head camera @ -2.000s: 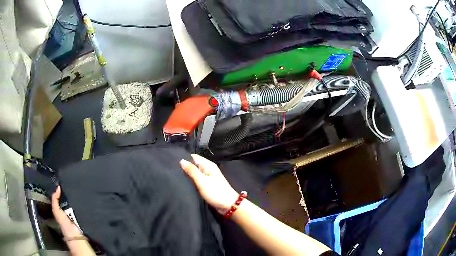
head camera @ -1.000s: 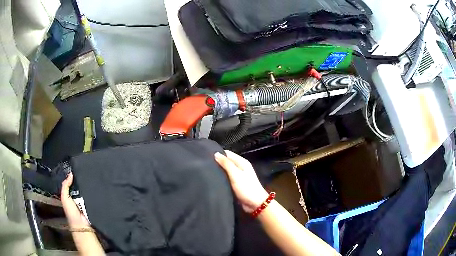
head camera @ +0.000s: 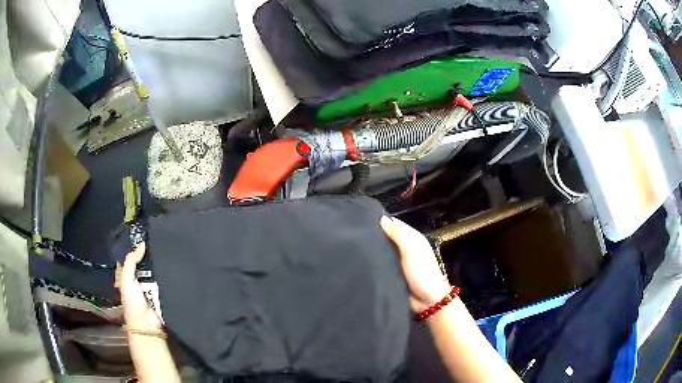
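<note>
A large black fabric bag (head camera: 277, 292) lies spread out at the bottom centre, its top edge just below the orange-red suction head (head camera: 267, 172). My left hand (head camera: 137, 295) holds the bag's left edge, beside a small white label (head camera: 152, 301). My right hand (head camera: 419, 262) holds the bag's upper right edge; the fingers behind the cloth are hidden. Whether the bag touches the suction head, I cannot tell.
Black bags (head camera: 359, 37) are piled above the green machine panel (head camera: 419, 87). A ribbed hose (head camera: 411, 136) runs right from the suction head. A cardboard box (head camera: 523, 262) and a blue bin (head camera: 516, 318) with dark bags stand at lower right. A speckled stand base (head camera: 185, 161) is upper left.
The bag and both my hands have moved right. The bag, rumpled at first, now lies flatter and wider, with my hands further apart. The camera view has shifted slightly.
</note>
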